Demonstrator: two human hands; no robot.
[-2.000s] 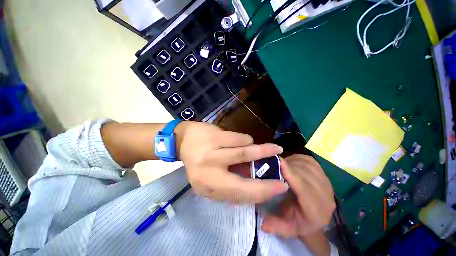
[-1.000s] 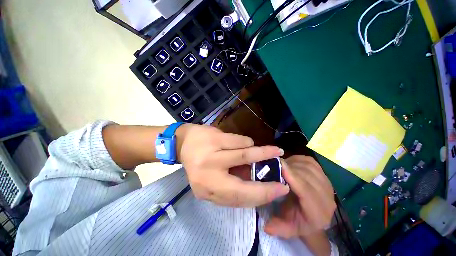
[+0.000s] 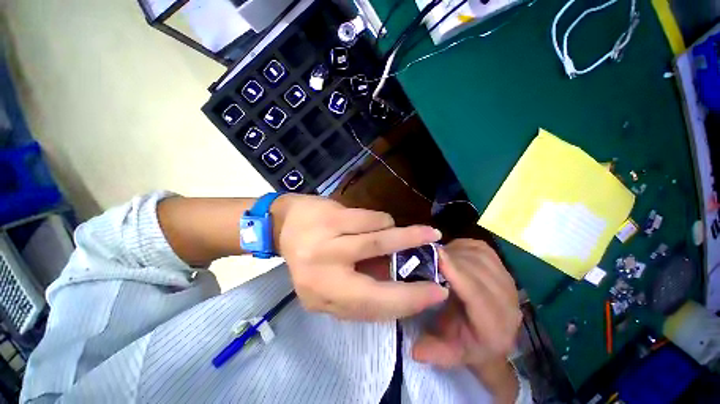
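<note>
A watch housing (image 3: 415, 263) with a black face, pale rim and small white label is held between both hands above my lap. My left hand (image 3: 339, 256), with a blue watch on its wrist, grips the housing between its fingers from the left, one finger above and one below. My right hand (image 3: 474, 308) holds it from the right, with fingers at its right edge; its lower part is blurred. The underside of the housing is hidden.
A black compartment tray (image 3: 304, 146) with several watch units lies ahead. On the green mat (image 3: 489, 102) are a yellow paper envelope (image 3: 560, 205), small circuit boards (image 3: 628, 268), an orange stick (image 3: 609, 326) and a white cable (image 3: 564, 55). A thin wire (image 3: 395, 175) runs beyond my hands.
The view has shifted slightly, so the bench items and hands sit a little farther left and up. Both hands keep the same hold on the housing.
</note>
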